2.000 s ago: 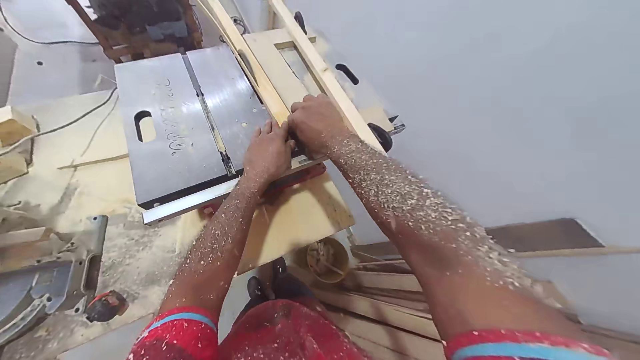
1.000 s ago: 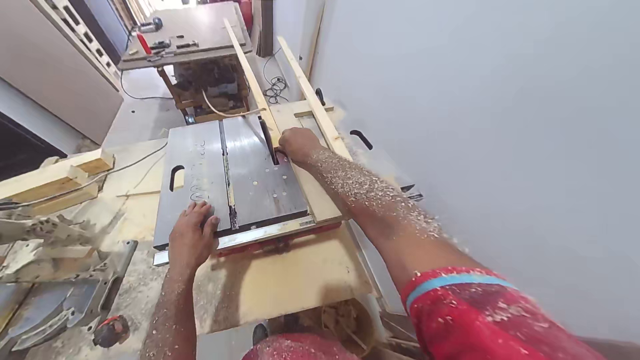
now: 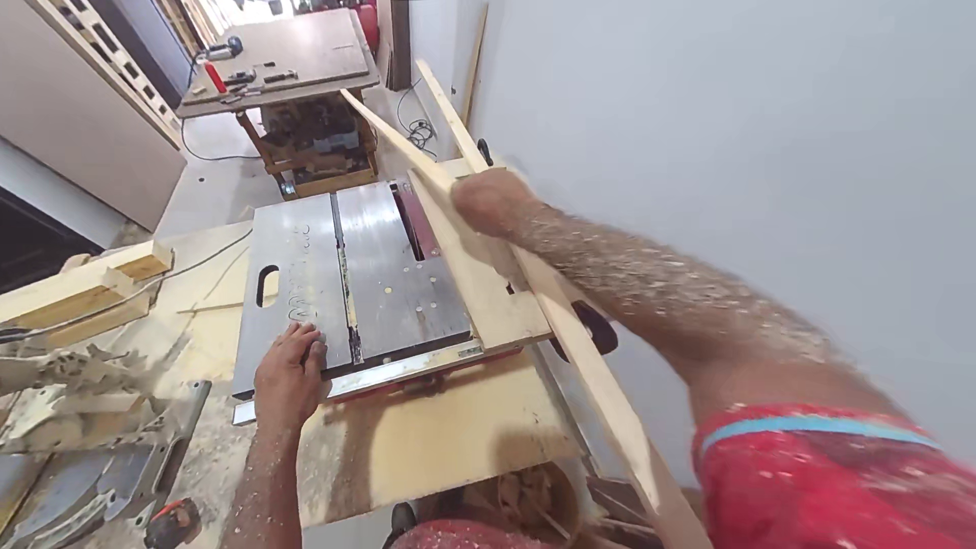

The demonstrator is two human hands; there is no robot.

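The metal top of a table saw (image 3: 305,259) lies before me, with a plywood jig or fence board (image 3: 488,282) along its right side. My left hand (image 3: 293,374) rests on the near left corner of the saw top, holding nothing. My right hand (image 3: 496,200) is closed on a narrow wood strip (image 3: 400,145) above the plywood. A second, longer wood strip (image 3: 595,366) runs beneath my right wrist, from the far side down past the near edge. Sawdust coats both forearms. The fingertips of my right hand are hidden.
Wood blocks (image 3: 84,286) and a cable lie left of the saw. Nearer are a miter saw's metal base (image 3: 99,473) and a tape measure (image 3: 174,524). Beyond stands a workbench (image 3: 305,49) with tools. A wall (image 3: 724,114) rises on the right, and a round bin (image 3: 537,496) stands below.
My left hand has gone from beside my right hand to the saw top's left corner. My right hand has moved with a strip off the saw top, toward the right. The view has tilted up.
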